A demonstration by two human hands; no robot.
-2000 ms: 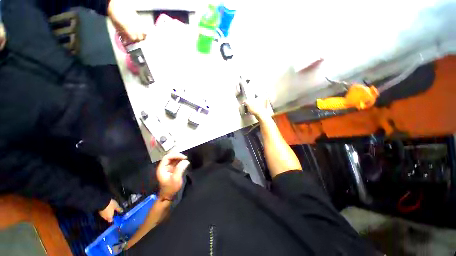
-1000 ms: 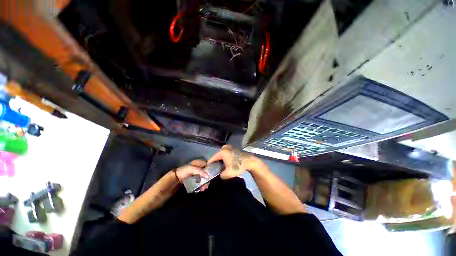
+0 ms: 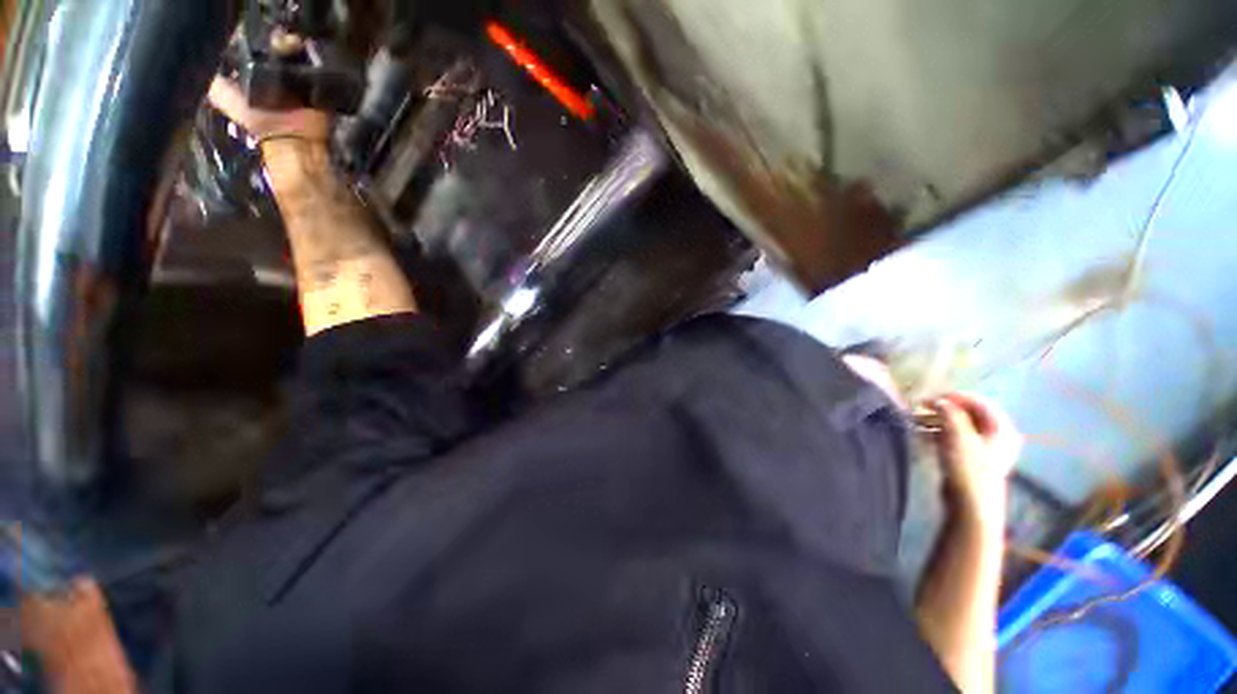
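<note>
My left hand (image 3: 258, 119) is at the upper left, inside the dark machine, against the underside of a dark blocky part (image 3: 292, 61). Its fingers are mostly hidden and blurred, so I cannot tell whether it grips anything. My right hand (image 3: 979, 437) is at the right, beside my dark jacket, with bent fingers close together near a small thin thing (image 3: 928, 418). I cannot tell whether it holds this. The grey steel block cannot be made out.
A large shiny curved metal surface (image 3: 88, 244) runs down the left side. A grey machine panel (image 3: 868, 109) hangs at the top right, and a red-orange strip (image 3: 540, 68) shows at the top. A blue bin (image 3: 1126, 630) is at the lower right, with thin curved lines above it.
The view has moved from the white table to the machine interior. My hands, together on a grey steel block a second ago, are now far apart. My left arm has reached up and left.
</note>
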